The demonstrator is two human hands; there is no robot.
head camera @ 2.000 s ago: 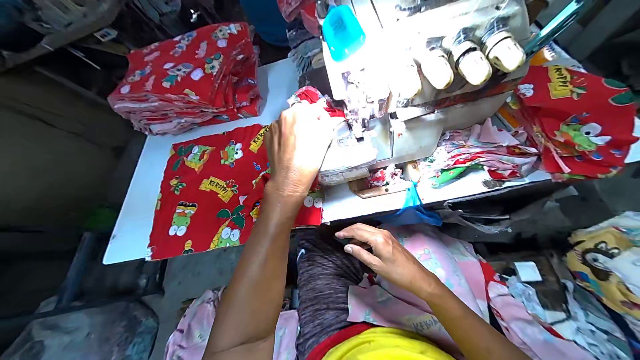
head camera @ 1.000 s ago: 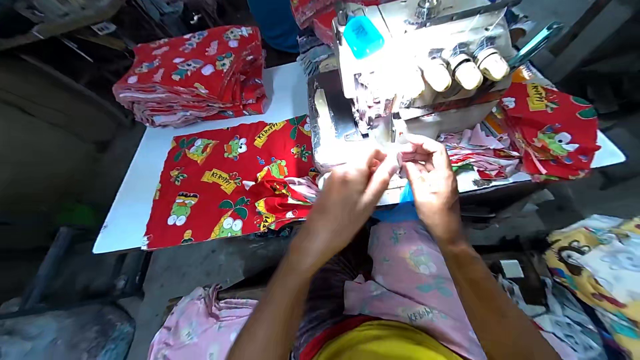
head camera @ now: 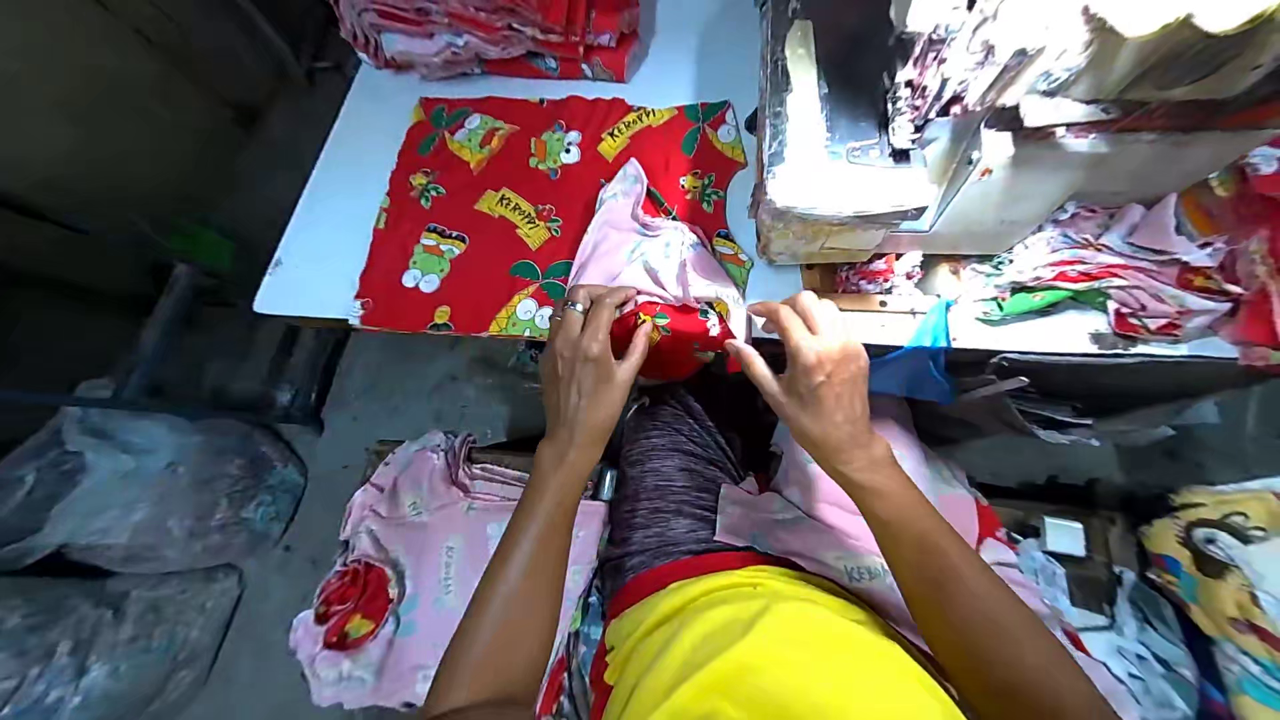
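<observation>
My left hand (head camera: 590, 365) grips the left side of a small fabric piece, pink above (head camera: 650, 245) with a red printed part (head camera: 672, 340) along the table's front edge. My right hand (head camera: 812, 375) pinches the right corner of the same piece between thumb and forefinger. Under its pink part lies a flat red cartoon-print cloth (head camera: 480, 220) on the white table. The sewing machine (head camera: 860, 180) stands just right of the cloth, its front lit very brightly.
Folded red fabric (head camera: 500, 40) is stacked at the back left of the white table (head camera: 310, 240). Fabric scraps (head camera: 1120, 260) lie right of the machine. A pink garment (head camera: 450, 570) is low on the left, more pink cloth (head camera: 840, 510) by my right leg, and a plastic-like bundle (head camera: 150, 490) at far left.
Both hands have moved from the front of the machine to the table's front edge on its left. The pink and red piece is now held between them. The view has shifted closer to the table.
</observation>
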